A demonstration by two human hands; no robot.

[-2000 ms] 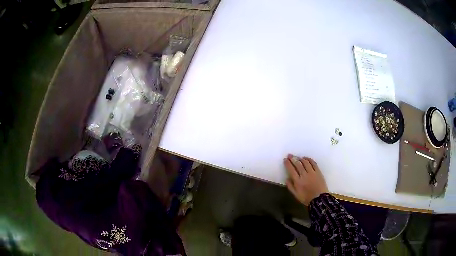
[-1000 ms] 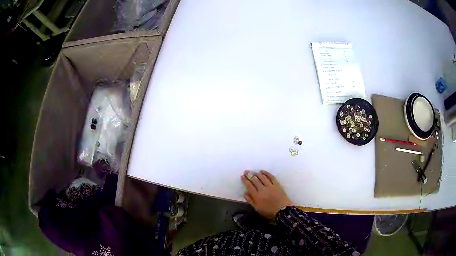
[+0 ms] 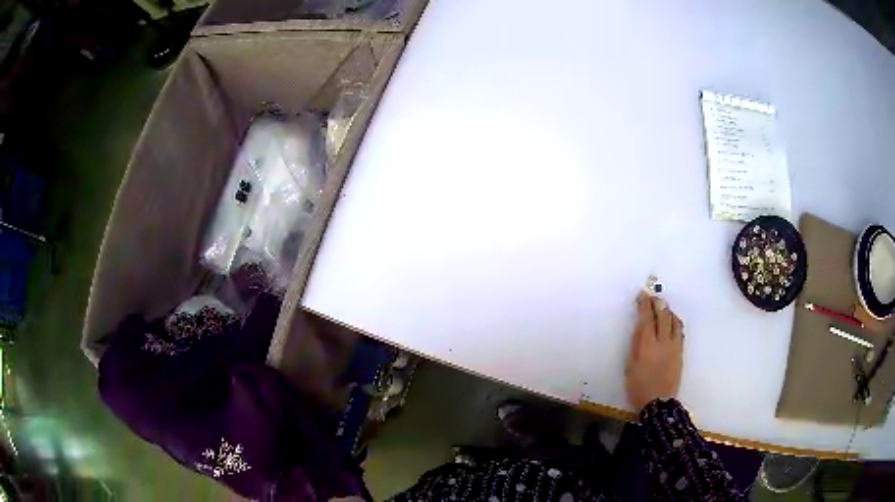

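Note:
My right hand [image 3: 656, 351] lies palm down on the white table, its fingertips at a few small pale and dark buttons [image 3: 657, 286]. The fingers are a little apart and grip nothing that I can see; what lies under them is hidden. A round dark dish [image 3: 769, 263] full of mixed buttons stands to the right. A patterned dark sleeve shows at the bottom. A sliver of skin at the bottom edge may be my left hand, cut off by the frame.
Written paper [image 3: 746, 157] lies above the dish. A grey-beige mat [image 3: 805, 377] holds a red pencil [image 3: 834, 315], a white stick [image 3: 850, 336], dark snips [image 3: 864, 377] and a round container [image 3: 880, 270]. Left are a fabric bin [image 3: 162, 186] with clear bags [image 3: 275, 181] and a purple embroidered garment [image 3: 245, 417].
My right hand has moved right and forward along the table from near its front edge to the loose buttons. The view swung left to right and back, shifting everything in the picture.

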